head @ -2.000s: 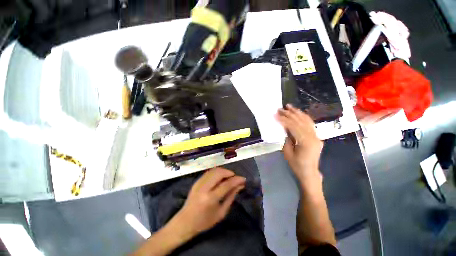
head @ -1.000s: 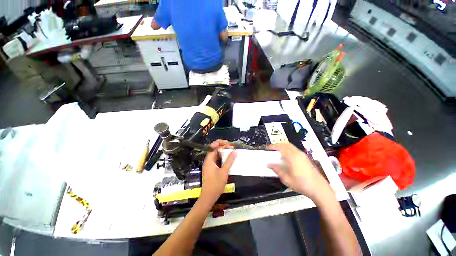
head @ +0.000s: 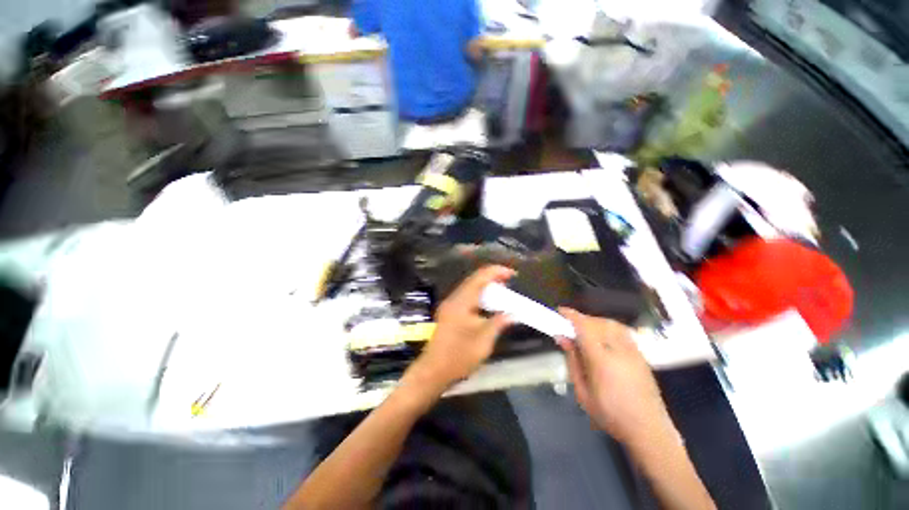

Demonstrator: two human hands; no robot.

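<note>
A white strip [head: 528, 310] is held by its two ends, above the front of the black machine bed. My left hand [head: 466, 324] grips its left end and my right hand [head: 608, 371] grips its right end. The strip slopes down to the right and looks narrow from this angle. The machine [head: 399, 264], with its dark metal head, stands behind and left of my left hand. A yellow edge strip [head: 391, 335] lies along the front of the bed. The picture is blurred, so the fingertips and small machine parts are unclear.
A black cover with a pale label [head: 572, 230] is at the bed's right. A black cylinder with a yellow band [head: 444, 187] stands behind. A yellow-handled tool [head: 325, 280] lies left of the machine. A red bag [head: 775, 289] is at right. A person in blue [head: 431, 60] is beyond the table.
My hands have moved down and toward me with the strip, relative to the machine. The strip has tilted and shows a narrower face. The view has shifted and blurred.
</note>
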